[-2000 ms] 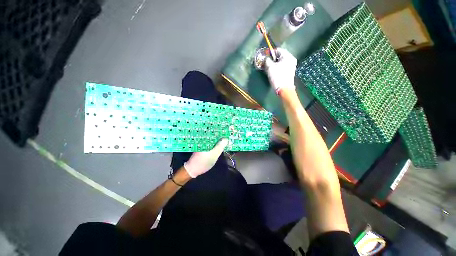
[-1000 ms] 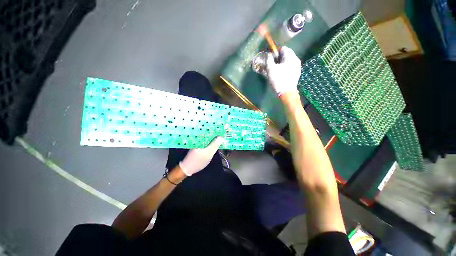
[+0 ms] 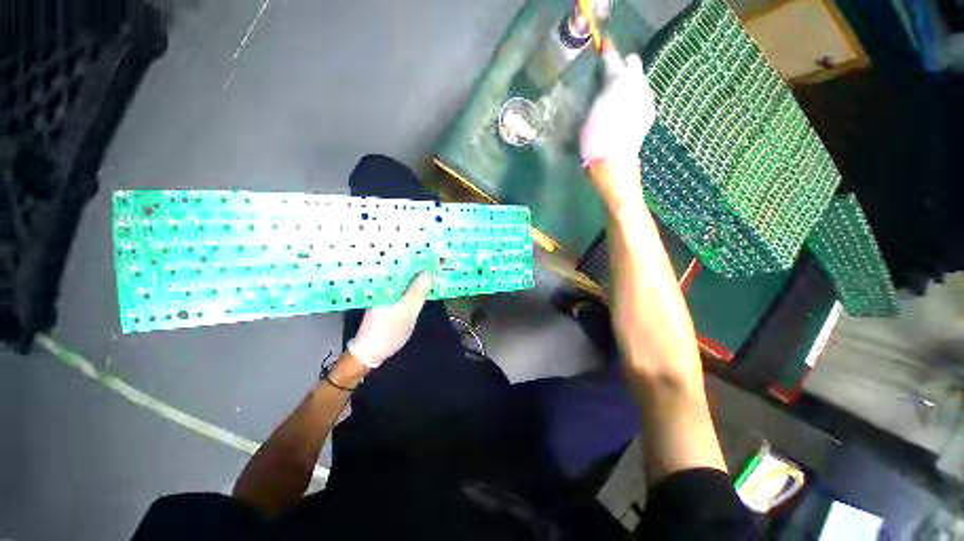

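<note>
My left hand (image 3: 389, 325), in a pale glove, grips a long green circuit board (image 3: 264, 254) by its lower edge near the right end. The board is above my lap, with rows of small dark holes and a whitish glare. My right hand (image 3: 619, 116), also gloved, holds a thin orange-handled tool (image 3: 592, 23) that points up past the frame's top edge; its tip cannot be made out. A clear round cup (image 3: 519, 122) with whitish contents stands on the green-matted bench, left of my right hand. A pale bottle (image 3: 560, 48) stands behind the cup, its top partly hidden by the tool.
A large stack of green boards (image 3: 740, 127) stands on the bench (image 3: 481, 137) right of my right hand, with a smaller row of boards (image 3: 854, 254) beside it. A black lattice crate (image 3: 63, 137) is at the far left. A roll-like object (image 3: 770, 481) lies at lower right.
My right hand has moved up and right, away from the cup to beside the bottle, with the tool still held. My left hand and the board have shifted left, and the board's tilt has changed.
</note>
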